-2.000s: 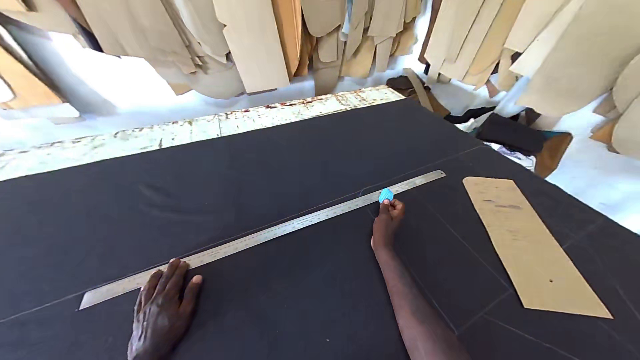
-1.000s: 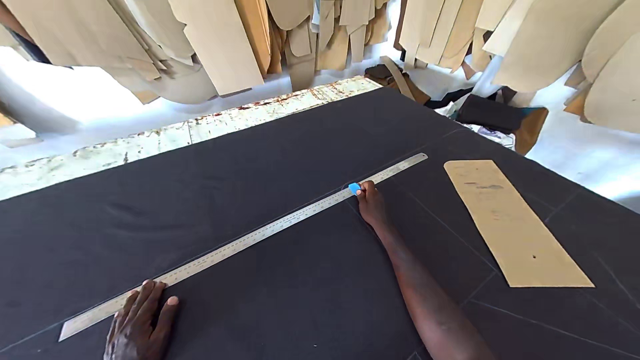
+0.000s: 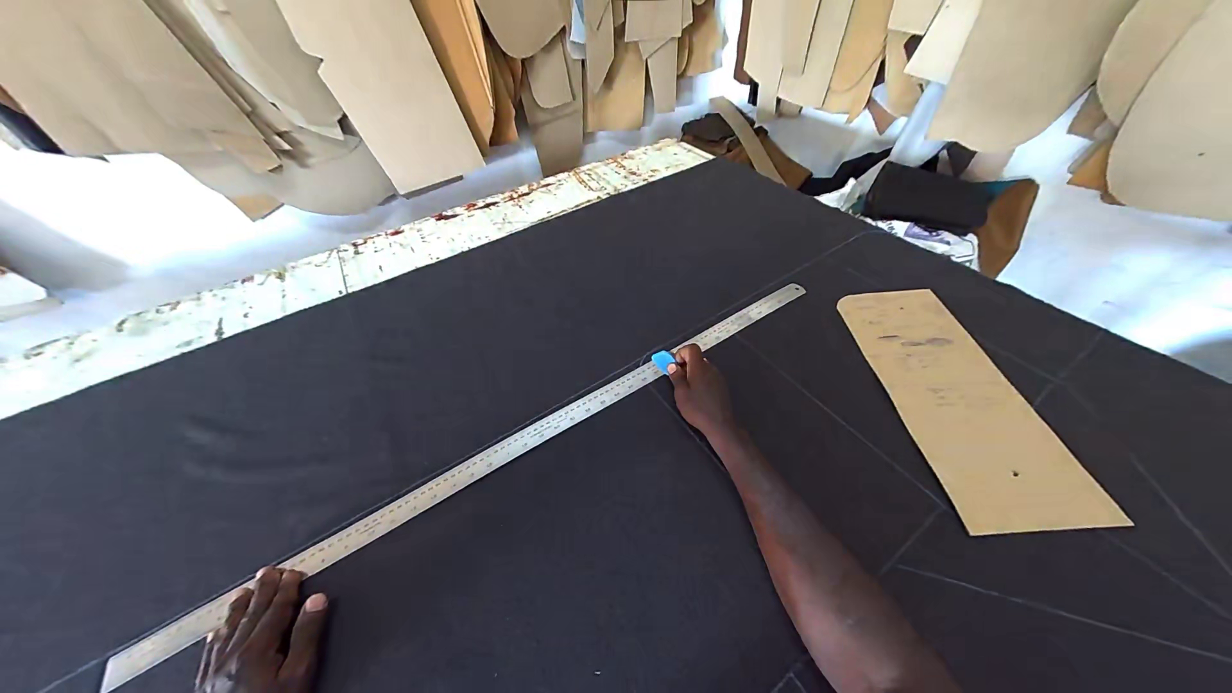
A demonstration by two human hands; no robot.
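Note:
A long metal ruler (image 3: 481,464) lies diagonally on dark fabric (image 3: 337,414) that bears thin chalk lines. My left hand (image 3: 260,630) rests flat with its fingers on the ruler near its lower left end, thumb apart on the fabric. Pinched in my right hand (image 3: 698,385) is a blue piece of tailor's chalk (image 3: 664,362), over the ruler toward its upper right part. To the right of my right arm lies a tan cardboard pattern piece (image 3: 972,414) with a small hole and some marks.
Beyond the fabric runs the worn, stained edge of the table (image 3: 423,241). Many cardboard patterns (image 3: 375,87) hang along the far side. Behind the table's far corner is a pile of dark and brown materials (image 3: 924,197).
Between the two earlier frames, my right hand with the blue chalk moved left along the ruler. My left hand stays on the ruler's lower left part. The view has shifted somewhat.

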